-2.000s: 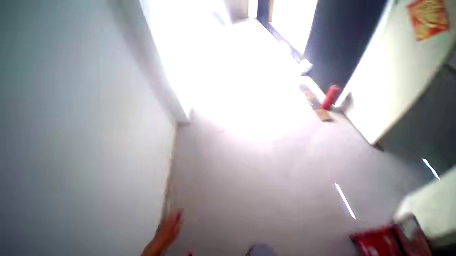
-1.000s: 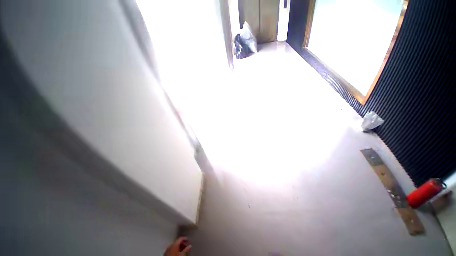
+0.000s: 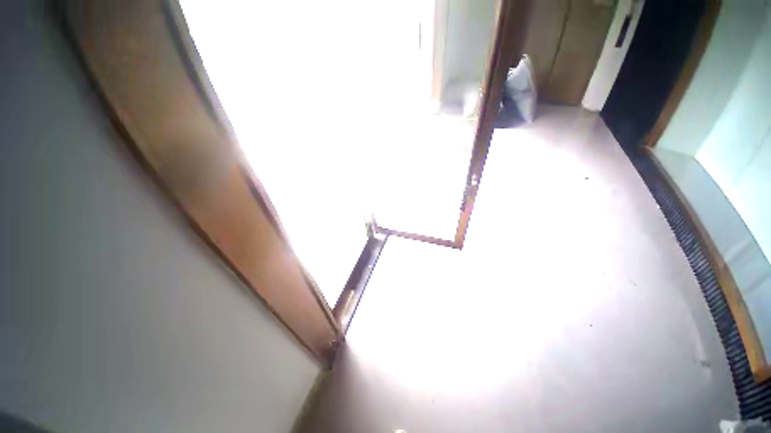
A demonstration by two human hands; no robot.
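No hand is recognisable in the head view; only a tiny pale spot shows at the bottom edge, too small to identify. Nearest in front is a doorway with a brown wooden frame [image 3: 224, 194] on the left. A glazed-looking door leaf with a thin wooden edge [image 3: 483, 144] stands open out over the floor. A dark threshold strip [image 3: 362, 272] lies at the foot of the doorway. Bright light washes out the opening and much of the pale floor [image 3: 541, 338].
A pale wall [image 3: 161, 313] fills the lower left. A whitish bag [image 3: 522, 89] stands by brown panels [image 3: 558, 51] at the back. On the right, a dark ribbed wall base [image 3: 697, 254] runs under wood-edged pale panels. A crumpled whitish thing [image 3: 744, 426] is cut off at the bottom right.
The view has moved forward and turned left, bringing the wooden doorway and open door into sight. The hand at the lower left and the red cylinder on the right have left the picture.
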